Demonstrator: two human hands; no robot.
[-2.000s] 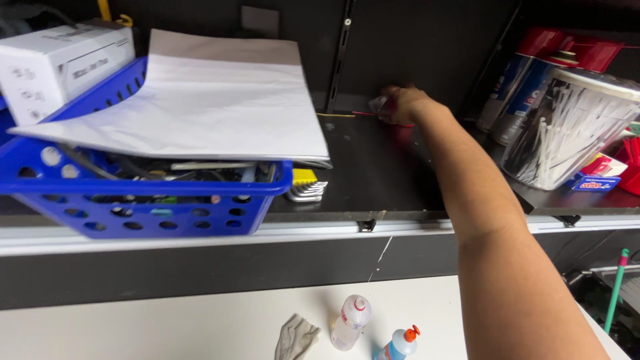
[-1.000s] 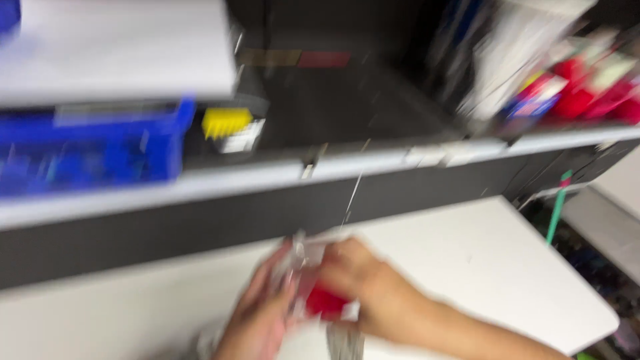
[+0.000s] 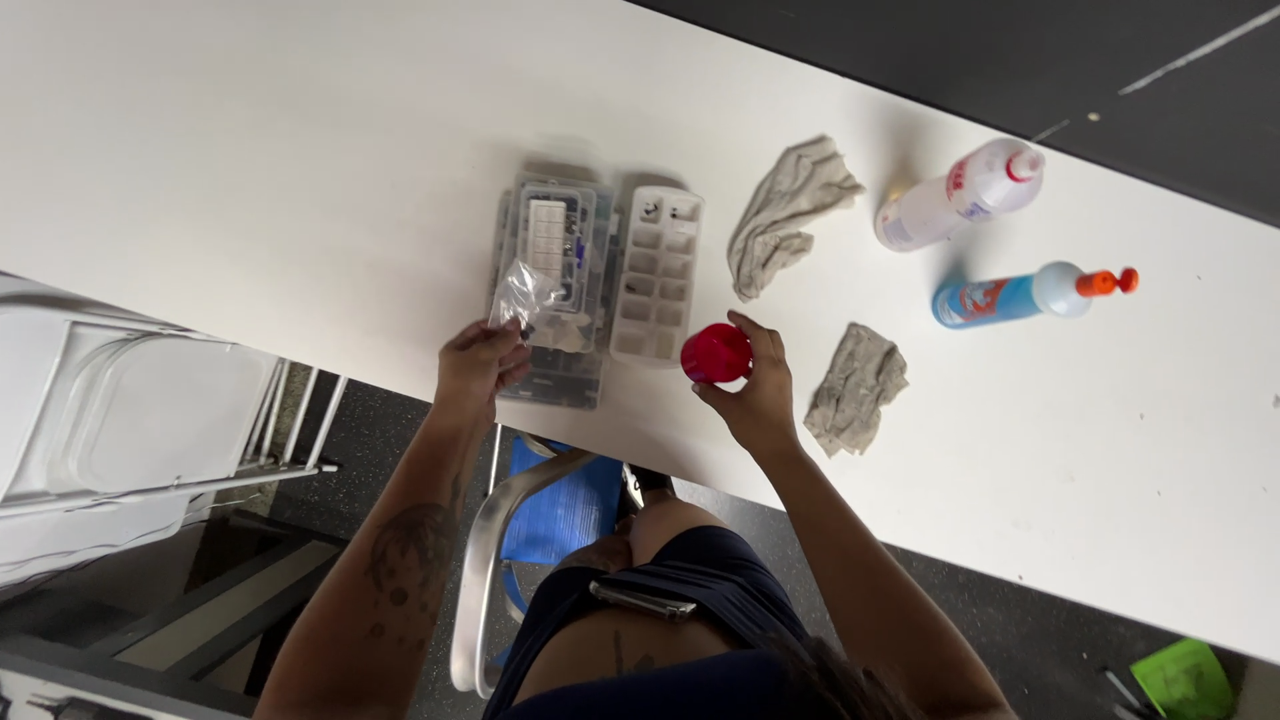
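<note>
My left hand (image 3: 482,368) pinches a small clear plastic bag (image 3: 522,296) above the near left part of stacked plastic organizer boxes (image 3: 552,385). What the bag holds cannot be told. A red plastic cup (image 3: 716,353) is between the thumb and fingers of my right hand (image 3: 757,390), its round opening toward the camera. Just left of the cup lies a white compartment tray (image 3: 654,275) with small dark bits in some wells. One crumpled grey cloth (image 3: 790,215) lies beyond my right hand, and another grey cloth (image 3: 858,390) to its right.
On the white table (image 3: 1020,430), a clear bottle with a pinkish cap (image 3: 960,195) and a blue bottle with an orange cap (image 3: 1035,295) stand at the back right. A blue chair (image 3: 565,500) is below the near edge; folded white chairs (image 3: 170,410) are at left.
The view has swung down from the shelf to the table. My right hand was reaching onto the shelf, then both hands were together around something red and clear; now they are apart, each holding one item.
</note>
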